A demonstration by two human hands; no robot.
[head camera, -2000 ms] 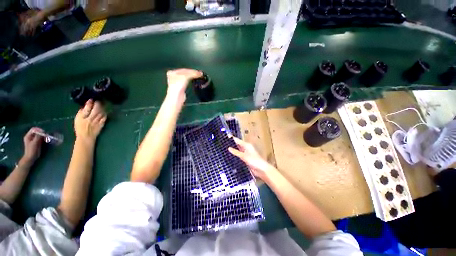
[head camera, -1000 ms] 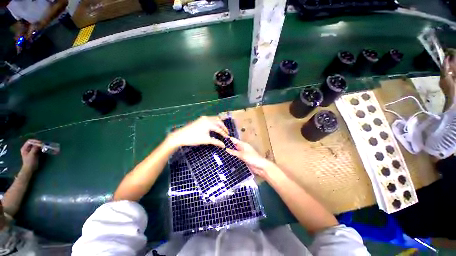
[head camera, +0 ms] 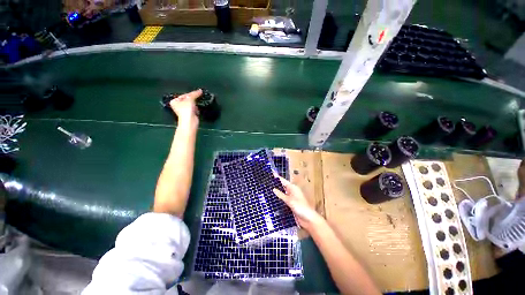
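My right hand [head camera: 295, 201] holds the die-cut pad sheet [head camera: 259, 193] by its right edge, tilted above the stacked pad sheets [head camera: 247, 262]. My left hand [head camera: 186, 108] is stretched forward over the green belt, between two black cylinder units. Its fingertips are at the top of the right cylinder unit [head camera: 208, 109]. The left cylinder unit [head camera: 168, 100] is partly behind the hand. Whether a pad is between the fingers cannot be seen.
More cylinder units [head camera: 382, 188] stand on the cardboard [head camera: 368, 230] and the belt at right. A white post [head camera: 357, 75] rises ahead. A parts tray [head camera: 440, 224] and fan [head camera: 506, 224] are at right, a clear-ended tool [head camera: 75, 137] at left, and a black blister tray [head camera: 429, 55] beyond the belt.
My left hand went from the belt back to the held sheet, then out to the cylinder units again. My right hand kept the sheet. The left neighbour's hand is no longer at the tool.
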